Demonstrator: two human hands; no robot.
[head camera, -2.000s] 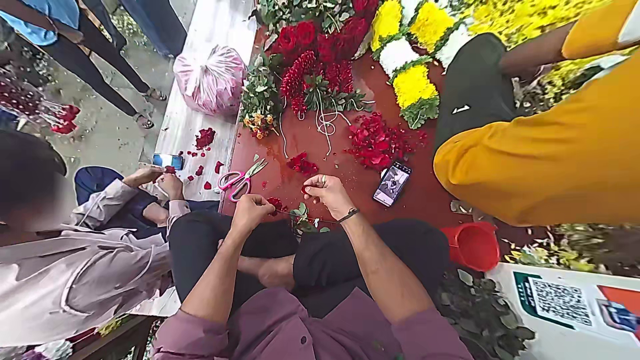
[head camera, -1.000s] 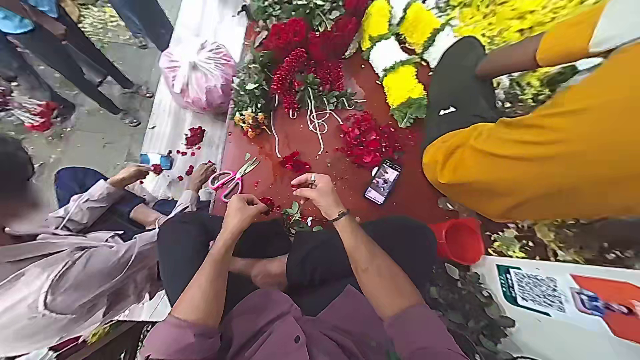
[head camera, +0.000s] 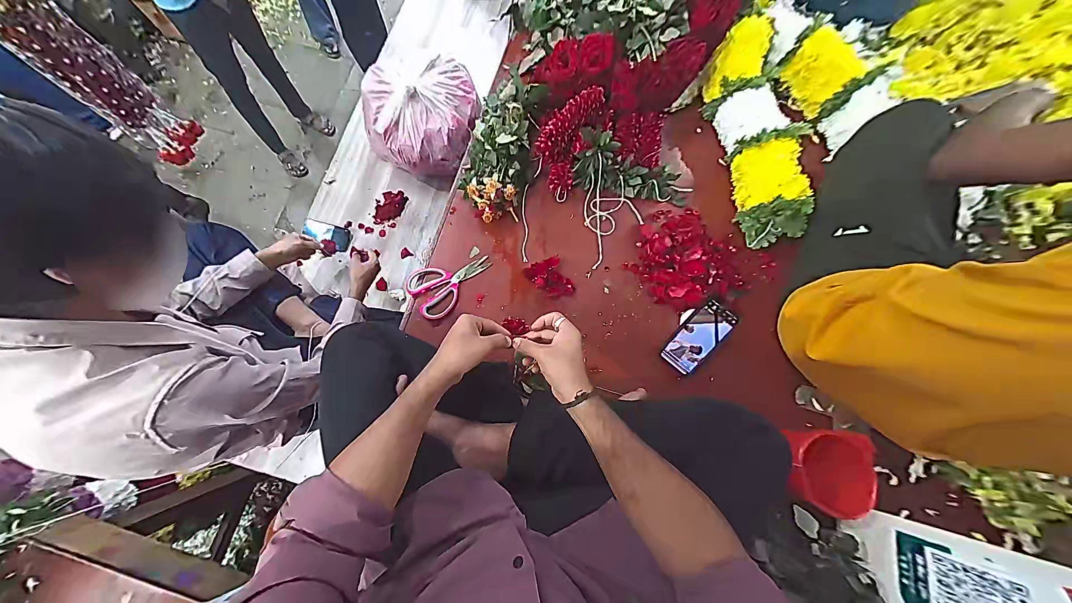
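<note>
My left hand (head camera: 475, 342) and my right hand (head camera: 553, 347) meet above my crossed legs, fingertips pinched together at a small bunch of red petals (head camera: 515, 326). Which hand carries the petals' weight is unclear. Green leaves (head camera: 528, 373) show just below my fingers. Scissors with pink handles (head camera: 444, 287) lie on the red surface to the left, blades spread. Beyond my hands is a small heap of red petals (head camera: 549, 276), with a larger petal heap (head camera: 685, 258) to its right. A smartphone (head camera: 699, 337) with a lit screen lies nearer me.
Red garlands (head camera: 578, 126) with white strings (head camera: 599, 209) lie ahead. A pink-filled plastic bag (head camera: 421, 115) stands at the back left. A co-worker's hands (head camera: 364, 272) handle petals at left. Another person's yellow sleeve (head camera: 930, 352) and a red container (head camera: 833, 473) are at right.
My hands, apart in both earlier frames, have come together at the red petals. The co-worker's hands at left have moved closer to each other since one second ago.
</note>
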